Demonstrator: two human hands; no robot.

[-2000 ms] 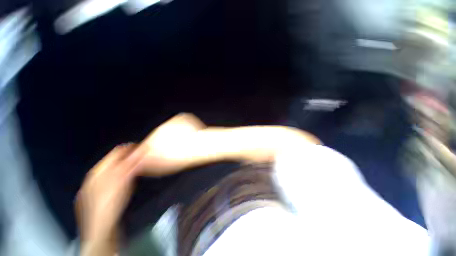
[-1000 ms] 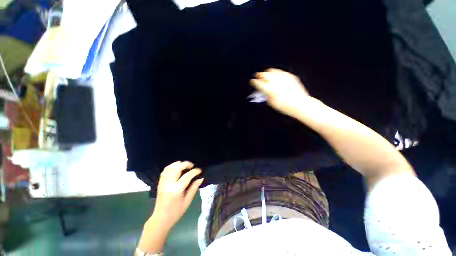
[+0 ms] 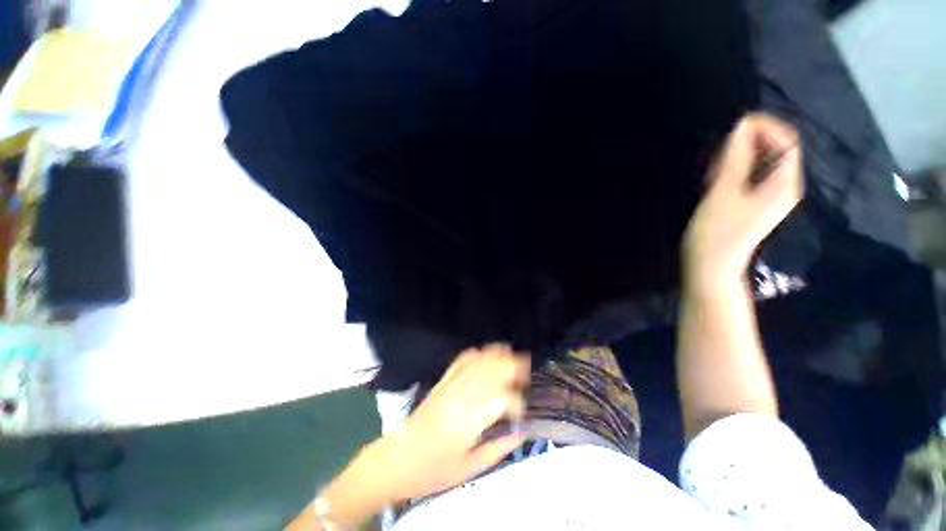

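A large black garment (image 3: 498,176) lies spread over the white table in the middle, its lower edge near my waist. My left hand (image 3: 472,410) is at this near edge, blurred, with its fingers bent against the cloth; whether it grips the cloth is hard to tell. My right hand (image 3: 752,182) is at the garment's right side, fingers curled in around something small and dark. I cannot make out clearly what it is. No snips show clearly in either hand.
A flat dark rectangle like a phone (image 3: 87,233) lies at the left of the white table (image 3: 228,342), near yellow papers (image 3: 78,73) and a blue edge. Dark grey garments (image 3: 809,93) lie at the right. Green floor (image 3: 207,472) shows below the table.
My right hand has moved from the garment's middle to its right side. My left hand has moved right along the near edge. The garment's left side has shifted and now slants, baring more table.
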